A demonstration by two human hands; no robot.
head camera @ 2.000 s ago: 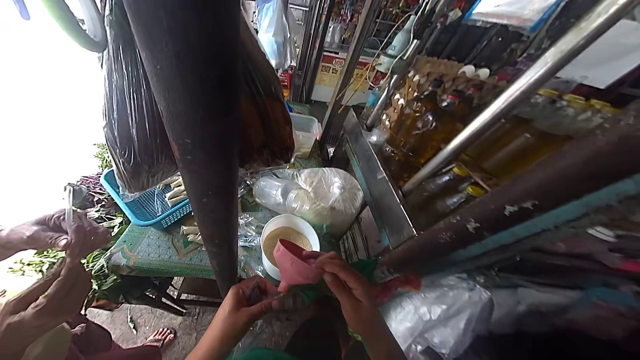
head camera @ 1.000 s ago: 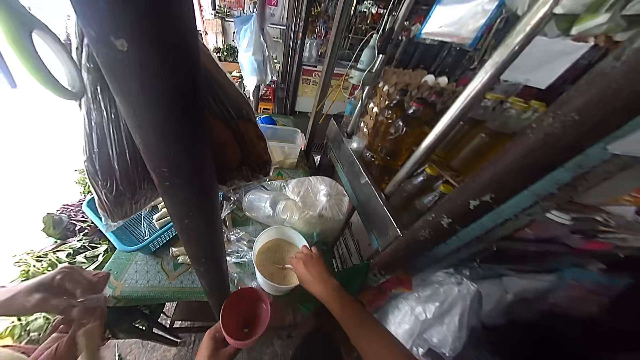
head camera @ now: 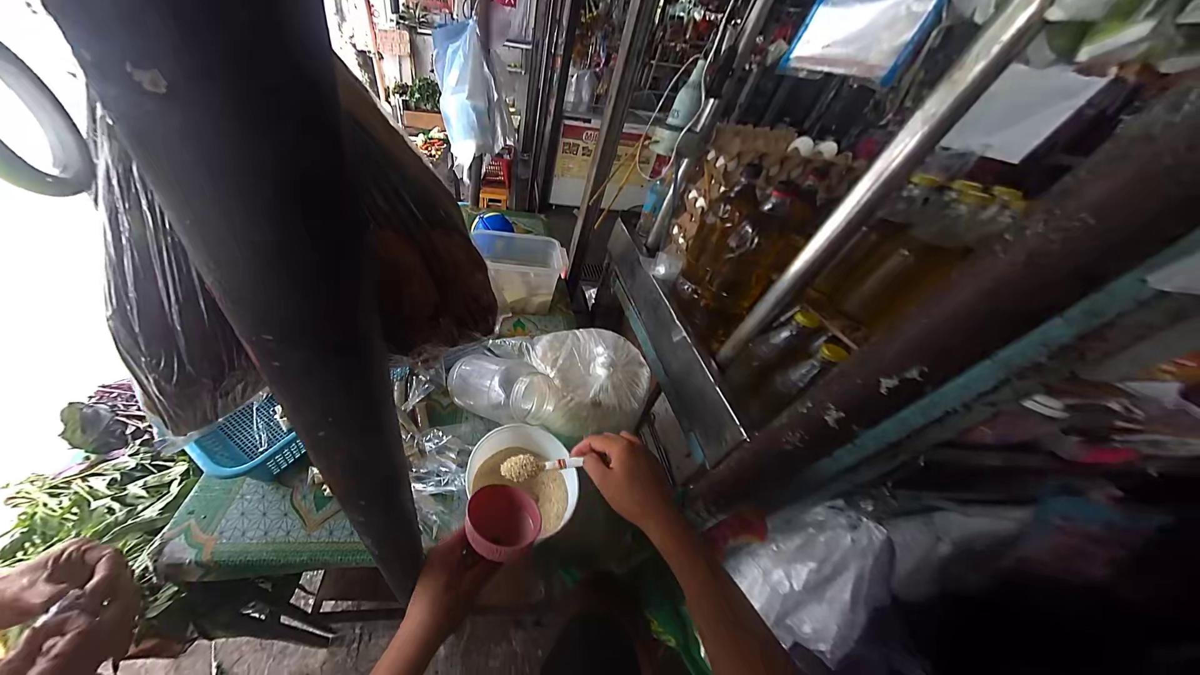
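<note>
My left hand (head camera: 454, 574) holds a pink cup (head camera: 503, 521) upright at the near rim of a white tub (head camera: 525, 437). The part of the cup's inside that shows holds nothing visible. Pale granules (head camera: 553, 497) lie in the tub. Over them, my right hand (head camera: 626, 473) holds a white spoon (head camera: 562, 463) by its handle, its bowl heaped with granules, just beyond the cup. Behind the tub, a clear plastic jar (head camera: 500, 387) lies on its side against a filled clear plastic bag (head camera: 600, 375).
A dark pole (head camera: 323, 328) and hanging black bags (head camera: 155, 281) stand at left. Another person's hands (head camera: 70, 600) are at lower left. A blue basket (head camera: 246, 445) sits on the patterned tablecloth (head camera: 234, 525). Oil bottles (head camera: 727, 253) and a metal ledge (head camera: 677, 347) are at right.
My right hand has lifted a heaped spoon from the granules. The pink cup, lower and left of the tub one second ago, is now at the tub's near rim.
</note>
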